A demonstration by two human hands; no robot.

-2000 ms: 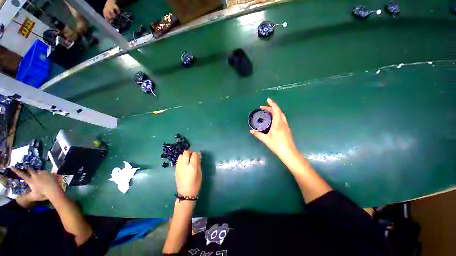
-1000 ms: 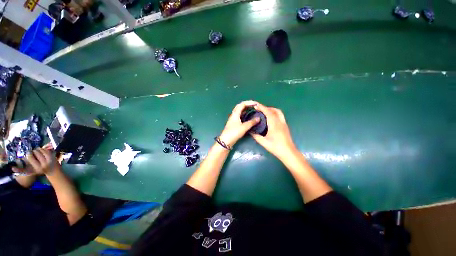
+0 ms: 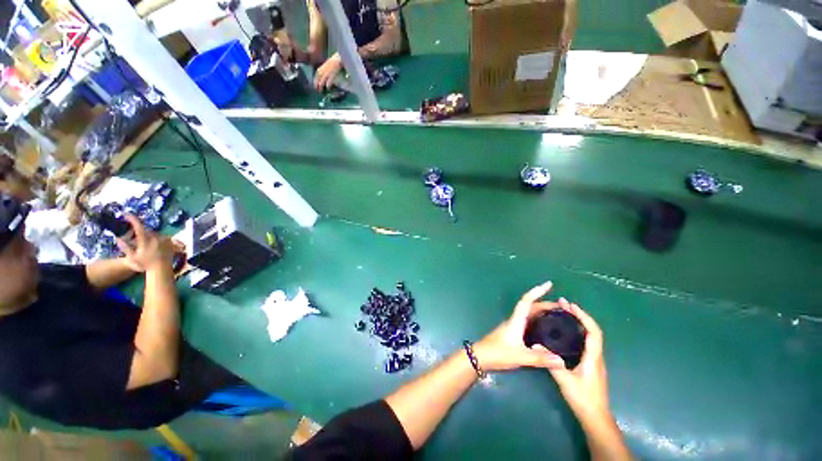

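Note:
A black round housing (image 3: 555,337) is held above the green surface between my two hands, its round end facing up. My left hand (image 3: 516,340) grips its left side, thumb and fingers around the rim. My right hand (image 3: 588,362) grips its right and lower side. Whether a small fitting is in it cannot be told. A loose pile of glossy black fittings (image 3: 390,317) lies left of my hands, with a few bits just below it.
White crumpled scrap (image 3: 287,312) lies left of the pile, near a black box with a silver face (image 3: 231,248). A dull black cylinder (image 3: 662,224) and small silver-blue pieces (image 3: 534,176) lie on the far lane. A person (image 3: 81,306) works at the left; another (image 3: 360,40) sits across.
My left hand left the pile and joined my right hand on the housing. Since the last earlier frame, its fingers moved from over the top to the side. The view has swung left and up.

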